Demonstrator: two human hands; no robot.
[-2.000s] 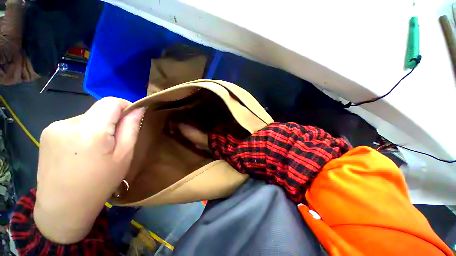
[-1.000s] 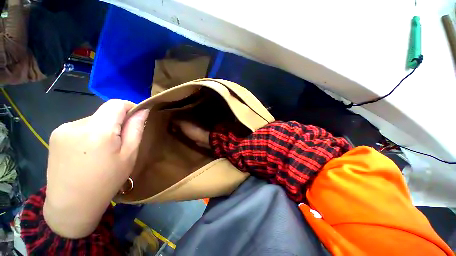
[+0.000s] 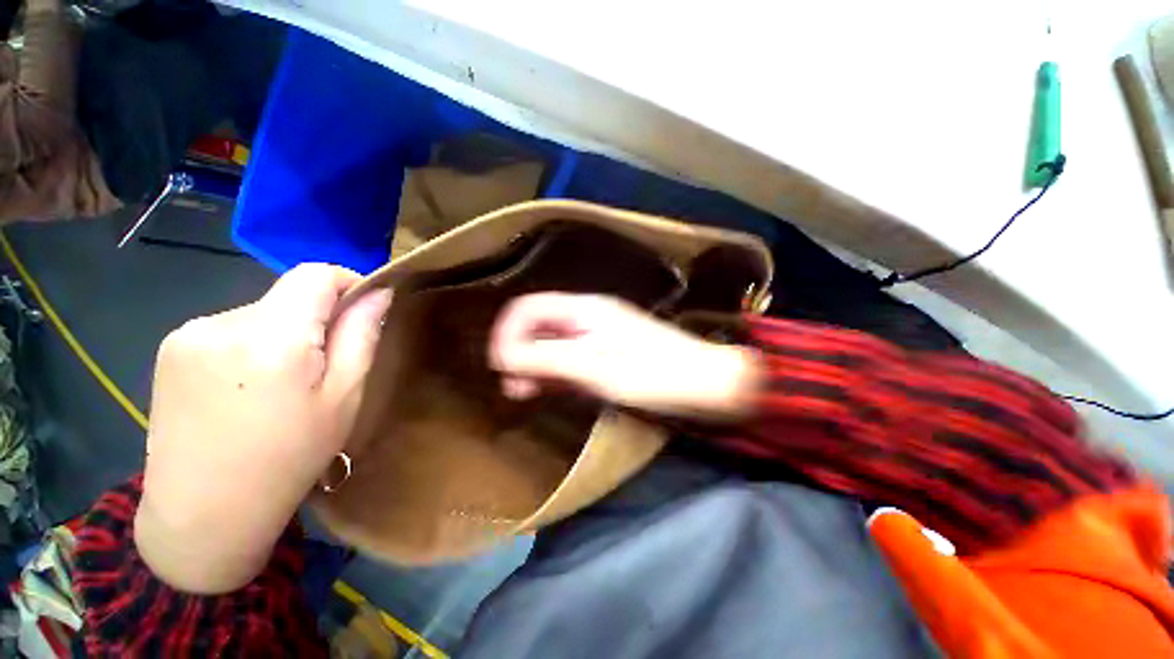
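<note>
A tan-brown handbag [image 3: 586,470] is held with its mouth open above my grey-aproned lap. Its brown lining shows inside, with a slit-like pocket opening on the far wall. A gold ring sits at each side of the mouth. My left hand [image 3: 264,412] pinches the bag's rim at the left side, thumb inside the mouth. My right hand [image 3: 605,354] is over the open mouth, a little blurred, fingers curled. Whether its fingertips hold anything cannot be told.
A blue bin [image 3: 316,161] with a brown piece [image 3: 470,193] in it stands below the white table [image 3: 721,97]. On the table lie a green-handled tool [image 3: 1045,126] with a black cord and a brown shaft [image 3: 1141,129]. A person's clothed part is at upper left.
My right hand has come up and back out of the bag's depth, uncovering more forearm sleeve. The mouth has widened on the right. My left hand keeps its grip, slightly further right.
</note>
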